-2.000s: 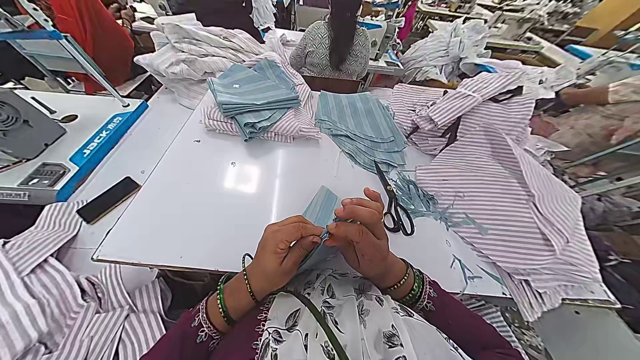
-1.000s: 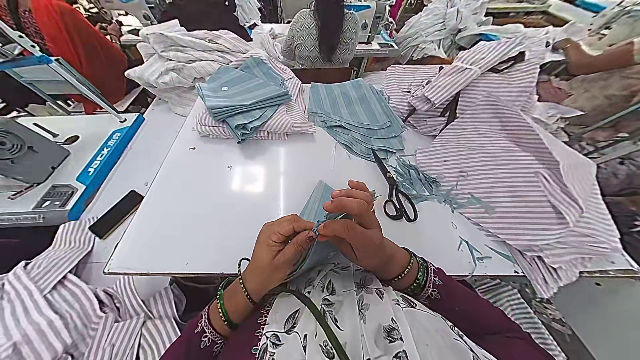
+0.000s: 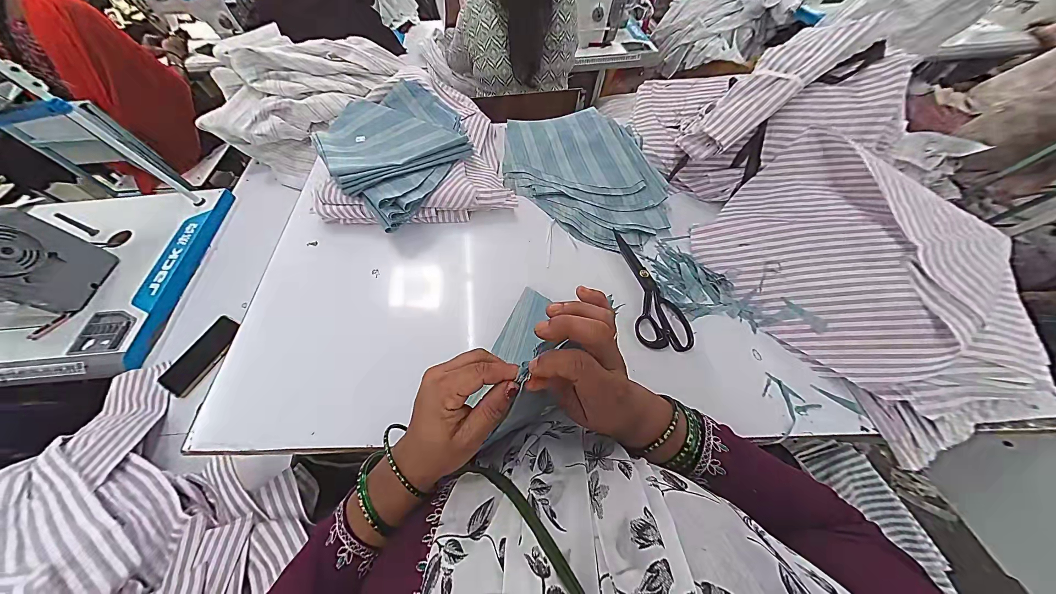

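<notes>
A small blue striped fabric piece (image 3: 521, 320) is pinched between both hands above the near edge of the white table. My left hand (image 3: 462, 404) grips its edge between thumb and forefinger. My right hand (image 3: 590, 371) holds the same edge close beside it, its other fingers raised. Black-handled scissors (image 3: 656, 305) lie to the right of my right hand, blades pointing away. Blue fabric scraps (image 3: 693, 280) lie beside them. Beyond is a fanned stack of blue striped fabric pieces (image 3: 582, 169); to its left, folded blue fabric (image 3: 392, 148) rests on pink-striped cloth (image 3: 346, 205).
At left are a Jack sewing machine (image 3: 58, 272) and a black phone (image 3: 200, 355). Striped garments (image 3: 841, 256) cover the table's right side. More striped cloth (image 3: 107, 495) hangs at lower left. A person with long dark hair (image 3: 520, 45) sits beyond the table.
Both hands stay together on the blue fabric piece, with only small finger movements. The scissors and stacks have not plainly moved on the table.
</notes>
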